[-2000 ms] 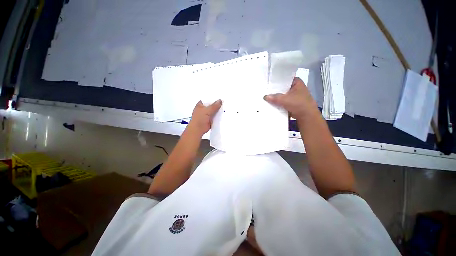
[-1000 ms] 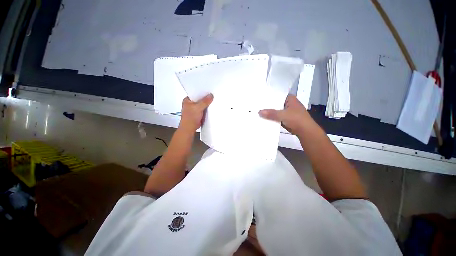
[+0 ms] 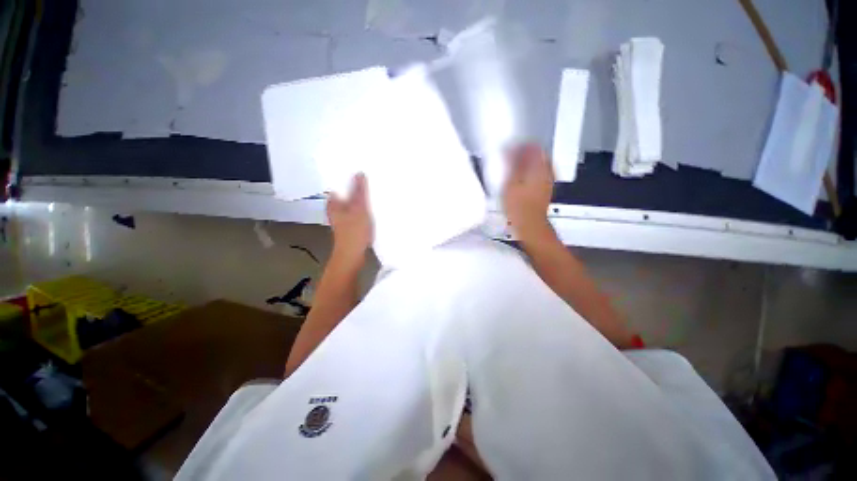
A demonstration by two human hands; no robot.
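My left hand (image 3: 350, 218) grips the left edge of a white cut panel (image 3: 423, 169), tilted and overexposed in front of me. A stack of white panels (image 3: 299, 131) with a toothed top edge lies on the table behind and left of it. My right hand (image 3: 528, 183) is blurred at the lower end of a narrow white strip (image 3: 489, 94), also blurred; its grip is unclear. The strip is apart from the panel's right edge. A folded panel (image 3: 569, 122) lies just right of my right hand, and a bundle of folded panels (image 3: 639, 108) lies further right.
A white sheet (image 3: 797, 141) lies at far right, with red-handled scissors (image 3: 822, 86) and a wooden stick (image 3: 763, 34) beside it. The table's white edge (image 3: 658, 230) runs across in front of me. A yellow crate (image 3: 103, 315) and brown box (image 3: 202, 376) are below left.
The right hand has moved away from the panel's face, and a narrow strip now stands apart from the panel. The panel has tilted. The view has shifted, so table items appear higher.
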